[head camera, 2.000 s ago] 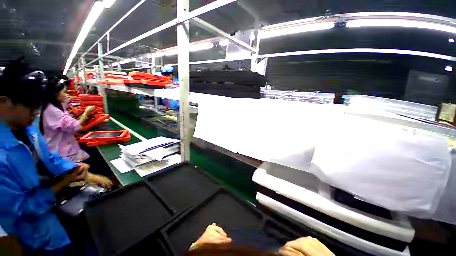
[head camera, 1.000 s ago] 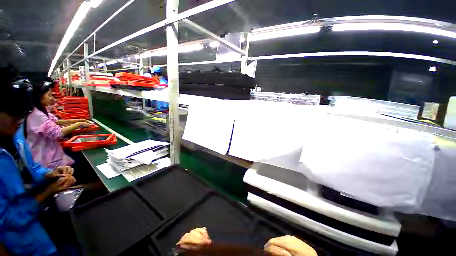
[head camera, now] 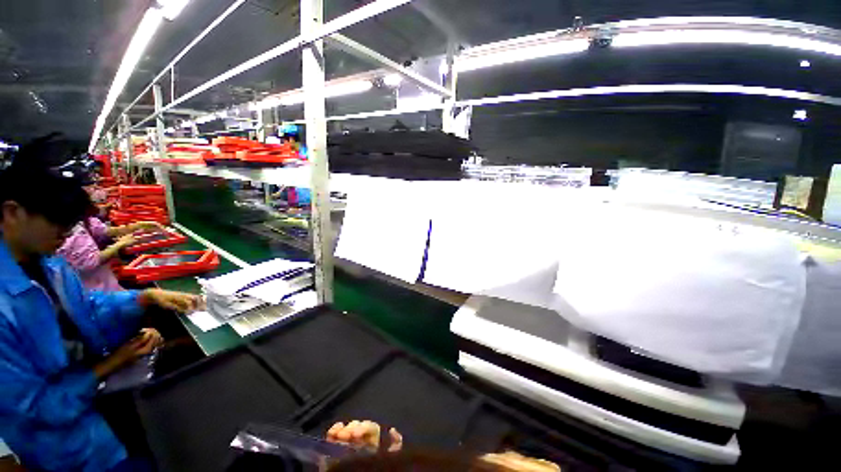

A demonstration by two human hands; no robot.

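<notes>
A large black blister tray (head camera: 360, 336) with shallow rectangular pockets lies in front of me. At the bottom edge, my left hand (head camera: 364, 435) has its fingers curled at a dark flat item with a glossy, clear film-like edge (head camera: 277, 442), which sticks out to its left over the tray. The item looks like a bagged tablet, but most of it is hidden or out of the picture. My right hand (head camera: 521, 462) is low at the bottom edge, blurred and mostly cut off; its grip cannot be made out.
White rounded trays (head camera: 590, 378) are stacked at right under hanging white sheets (head camera: 678, 286). A paper pile (head camera: 258, 288) lies by the upright post (head camera: 315, 166). A worker in blue (head camera: 51, 359) stands at left, one hand near the pile. Red-orange frames (head camera: 171, 265) lie further along the bench.
The glossy edge of the dark item has come into view left of my left hand. My right hand has sunk lower. The neighbour in blue has reached an arm toward the paper pile.
</notes>
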